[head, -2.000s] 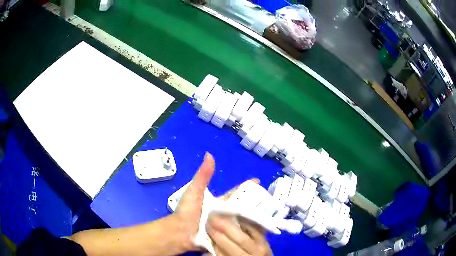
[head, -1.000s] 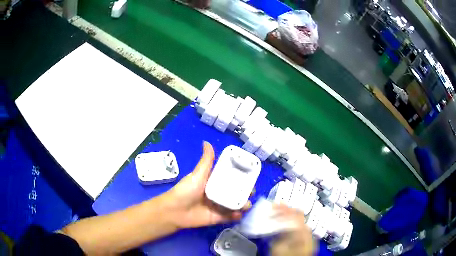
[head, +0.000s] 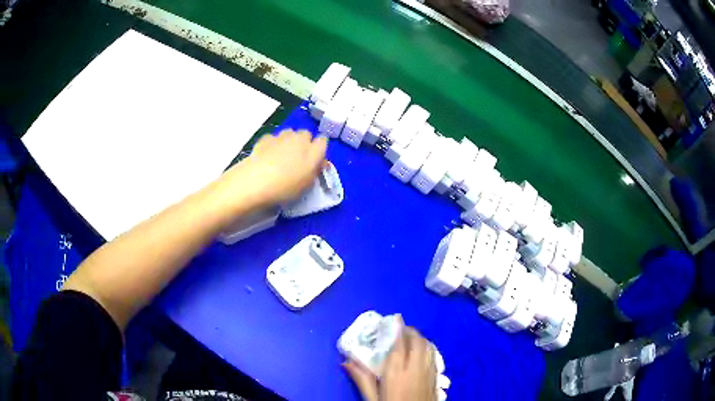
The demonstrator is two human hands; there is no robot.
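My left hand (head: 290, 166) is at the upper left of the blue mat, its fingers on a white plug adapter (head: 320, 194) that lies pins up. The hand hides part of it. Another adapter (head: 252, 227) lies partly under my left forearm. A third adapter (head: 304, 272) lies pins up on the mat, untouched. My right hand (head: 404, 368) is at the bottom, with a white cloth (head: 441, 374) in it, its thumb and fingers around a further adapter (head: 362, 333). The hand and cloth partly hide that adapter.
Many white adapters (head: 423, 160) stand in rows along the far edge of the blue mat (head: 376, 235), with a shorter group in front at the right. A large white sheet (head: 149, 129) lies left. The green conveyor (head: 376, 63) runs beyond. A clear bottle (head: 604, 368) lies at lower right.
My left hand has moved up and left from mid-mat. My right hand has moved slightly left and onto an adapter with the cloth. The view has tilted lower.
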